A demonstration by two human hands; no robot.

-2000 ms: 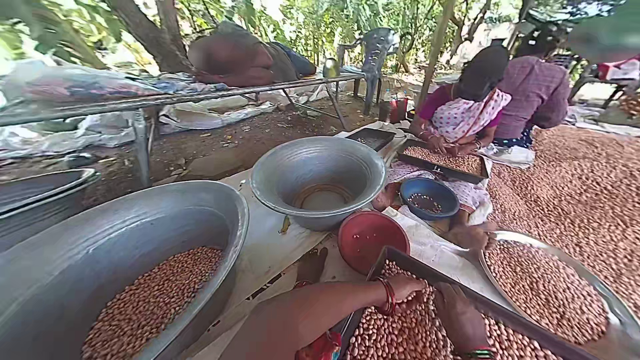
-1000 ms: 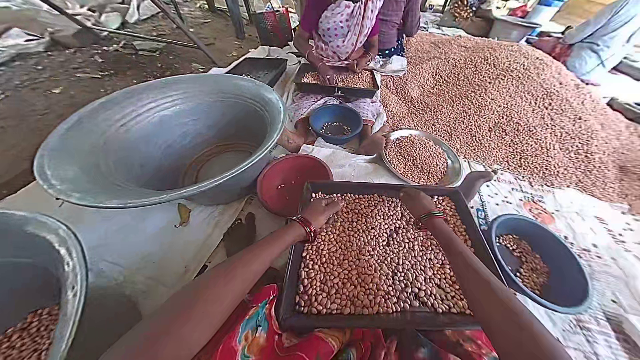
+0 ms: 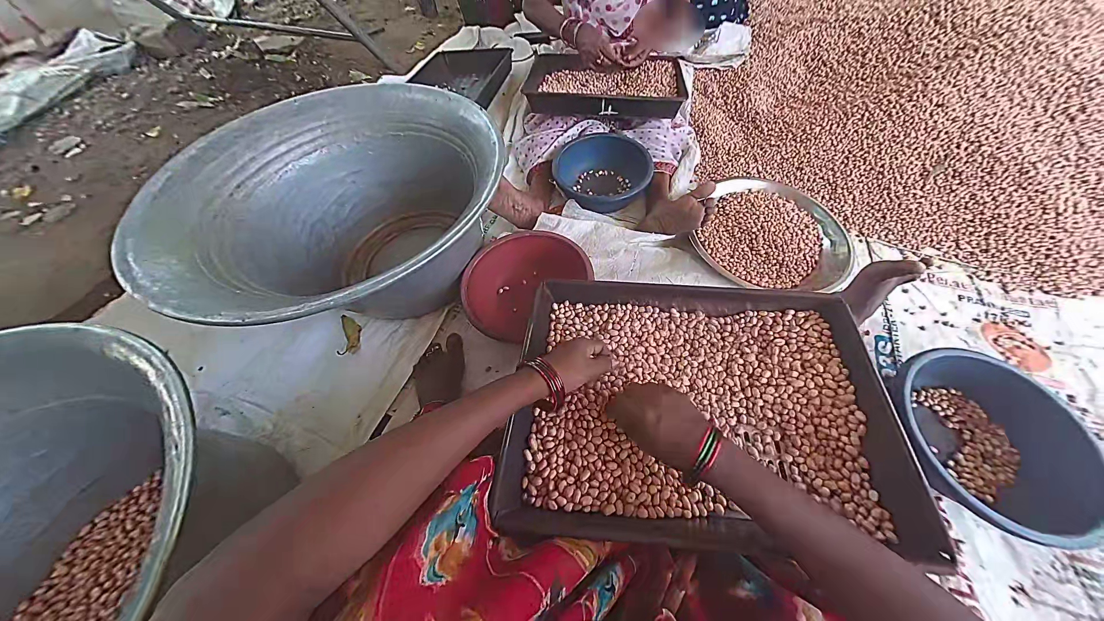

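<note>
A dark rectangular tray (image 3: 897, 448) lies across my lap, filled with a layer of reddish-brown shelled peanuts (image 3: 742, 362). My left hand (image 3: 580, 360), with red bangles at the wrist, is over the peanuts in the left half of the tray, fingers curled in. Just right of it and lower, my right hand (image 3: 657, 421) reaches down to the peanuts with bent fingers. Whether either hand holds a peanut cannot be told, as the fingertips are hidden or too small. A red bowl (image 3: 526, 280) with a few bits inside stands at the tray's upper left corner.
A large metal basin (image 3: 302, 198) stands left, another with peanuts (image 3: 95, 552) nearer. A blue-grey basin (image 3: 1035, 448) is at right. Beyond lie a metal plate of peanuts (image 3: 759, 241), a blue bowl (image 3: 604, 168), a seated person with a tray (image 3: 608, 103), and a large peanut heap (image 3: 914, 129).
The view has swung down and right since the first frame. My hands, apart near the tray's far edge one second ago, are now close together over its left half.
</note>
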